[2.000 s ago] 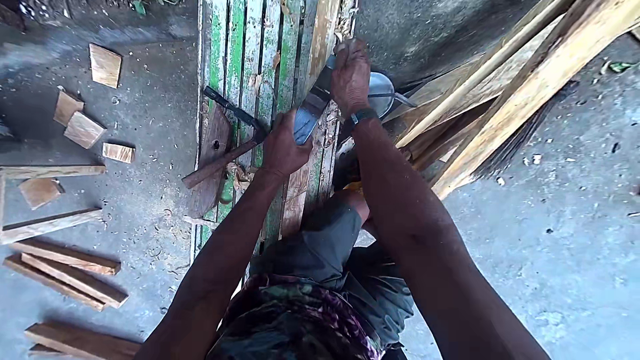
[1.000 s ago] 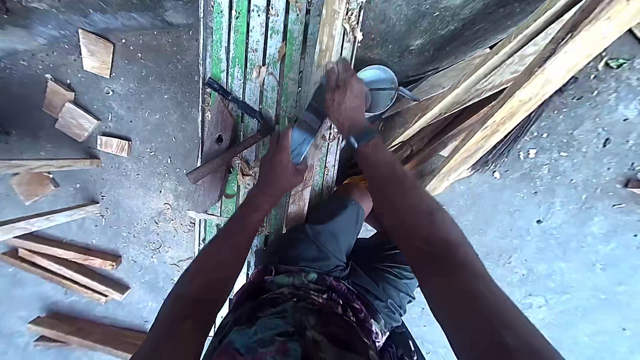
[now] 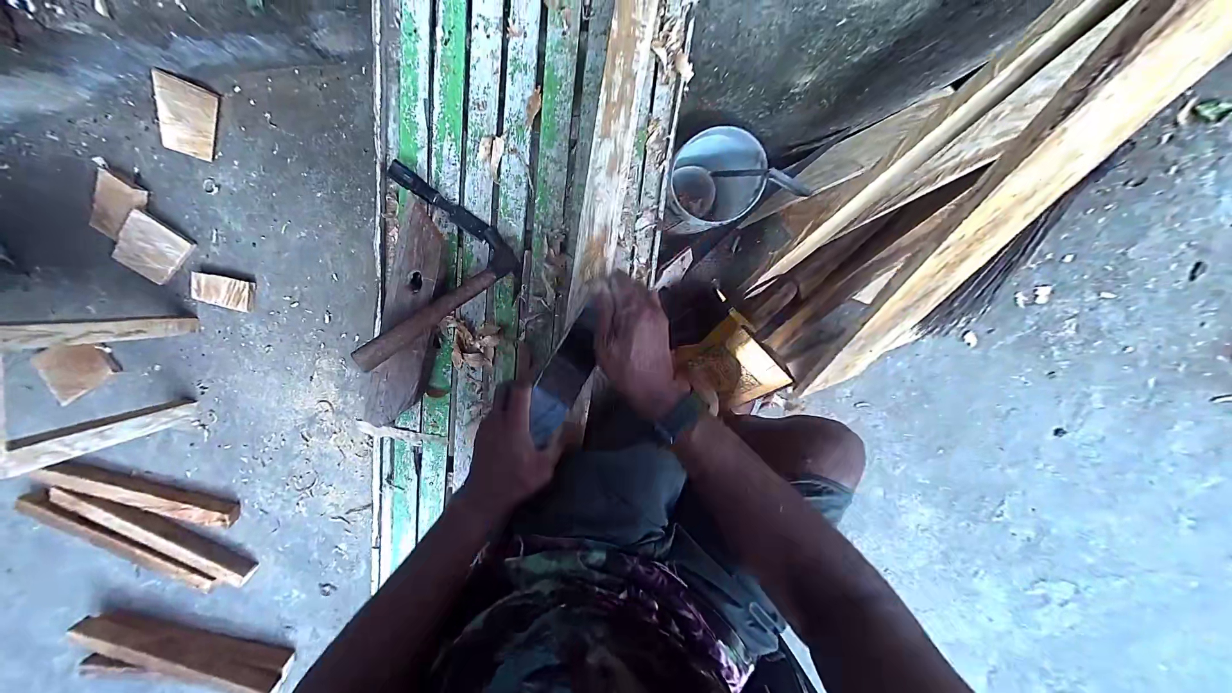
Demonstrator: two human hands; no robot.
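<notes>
My left hand (image 3: 510,448) holds the near end of a flat, dark block-like object (image 3: 568,371) with a blue-grey face. My right hand (image 3: 635,342) is on its far end, blurred, with a dark band at the wrist. Whether the object is one piece or a blade on a stone, I cannot tell. Both hands are low over the slatted bench (image 3: 481,115), close to my lap. Left of them a wooden-handled tool with a long dark metal head (image 3: 438,308) lies partly across a dark wood block (image 3: 414,260).
A metal pail (image 3: 720,178) with a small cup inside stands right of the bench. A yellow object (image 3: 736,366) is beside my knee. Long boards (image 3: 1001,217) lean at right. Cut wood pieces (image 3: 154,245) and short battens (image 3: 154,539) lie on the floor at left. Shavings litter the bench.
Both hands and the dark object have moved down along the bench, closer to my body. My bare knee has swung out to the right, and more of the yellow object shows.
</notes>
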